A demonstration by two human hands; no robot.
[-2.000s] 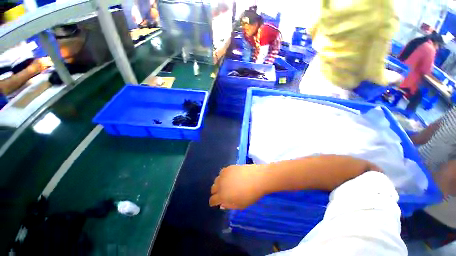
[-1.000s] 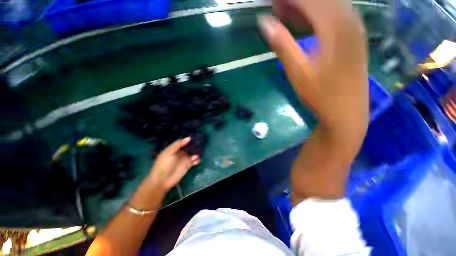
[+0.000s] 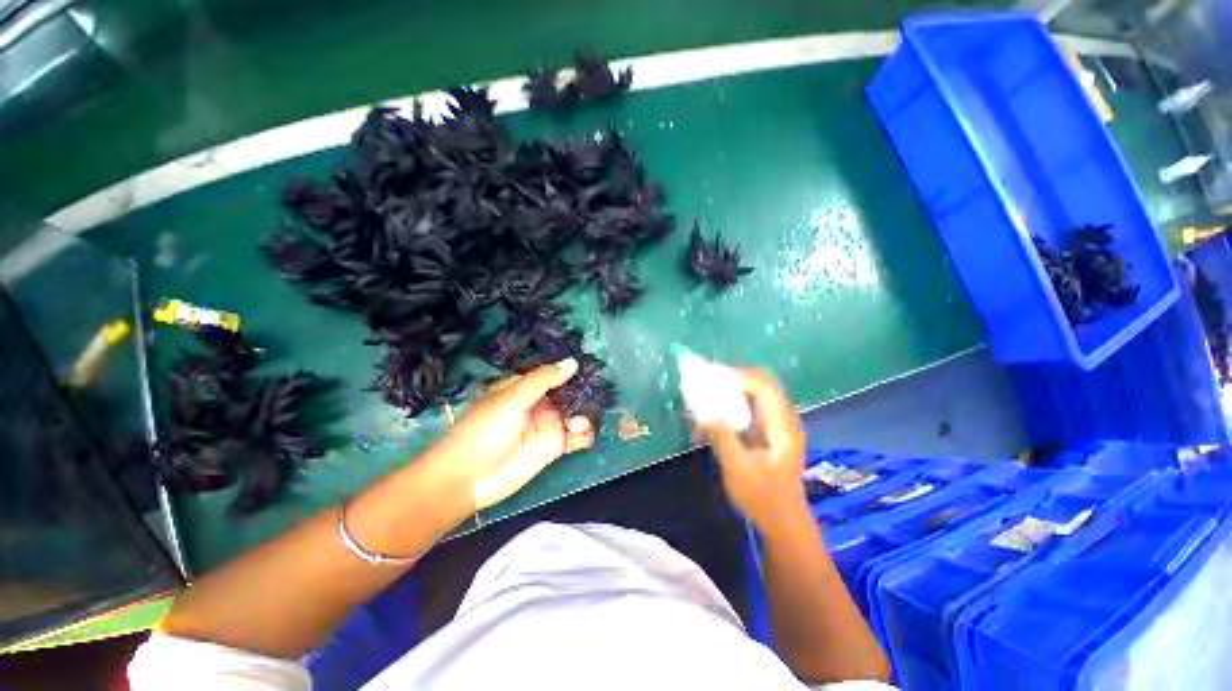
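A large pile of black spiky parts (image 3: 459, 216) lies on the green bench. My left hand (image 3: 520, 439) is at the pile's near edge, with thumb and fingers around a black hair part (image 3: 584, 389). My right hand (image 3: 759, 439) holds a white glue bottle (image 3: 713, 392), its nozzle pointing up and left, a little above the bench and apart from the part in my left hand. A single black part (image 3: 713, 258) lies right of the pile. A smaller heap of black parts (image 3: 243, 425) lies at the left.
A blue plastic tray (image 3: 976, 176) with some black parts stands at the right bench end. Stacked blue crates (image 3: 932, 540) stand below it. A yellow-and-white tube (image 3: 197, 317) lies beside a clear panel (image 3: 81, 405) at the left. A pale strip (image 3: 757, 61) runs along the far side.
The view has turned back to the bench. My right hand has come down from the raised position and taken hold of the glue bottle. My left hand has moved right and taken a black part.
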